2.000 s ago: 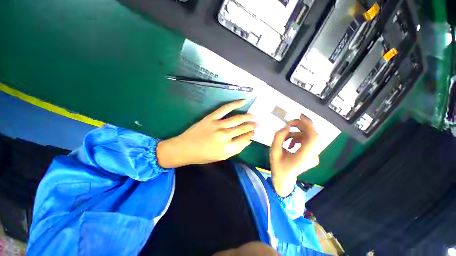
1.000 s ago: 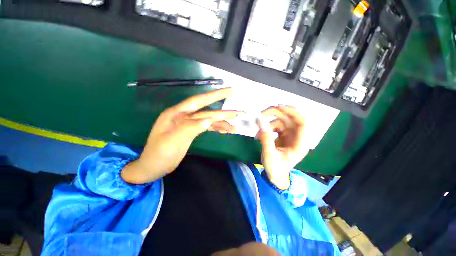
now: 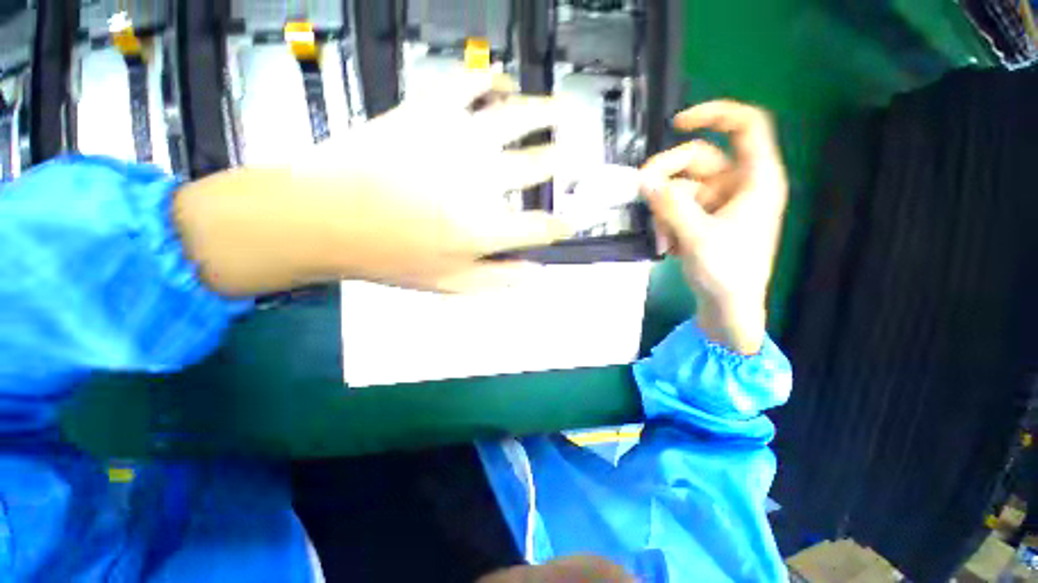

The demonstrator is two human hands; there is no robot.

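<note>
My right hand [image 3: 728, 211] is at the right end of the foam tray [image 3: 672, 114], its thumb and index finger pinching a small pale sticker-like piece [image 3: 609, 188] above the rightmost phone assembly [image 3: 615, 108]. My left hand [image 3: 444, 188] is blurred, palm down over the tray, its fingers apart and their tips close to the pale piece; I cannot tell if they touch it. It partly covers another phone assembly [image 3: 438, 74]. A plain white sheet [image 3: 495, 330] lies on the green mat below the tray.
More open phone assemblies [image 3: 268, 103] with orange tabs sit in the tray slots to the left. The green mat [image 3: 342, 421] runs along the wearer's side. Black cloth [image 3: 911, 285] hangs at the right. Cardboard [image 3: 848, 564] shows at the lower right.
The view has turned and shifted. Both hands have moved from over the white sheet to over the tray's right end. The tweezers seen earlier on the mat no longer show.
</note>
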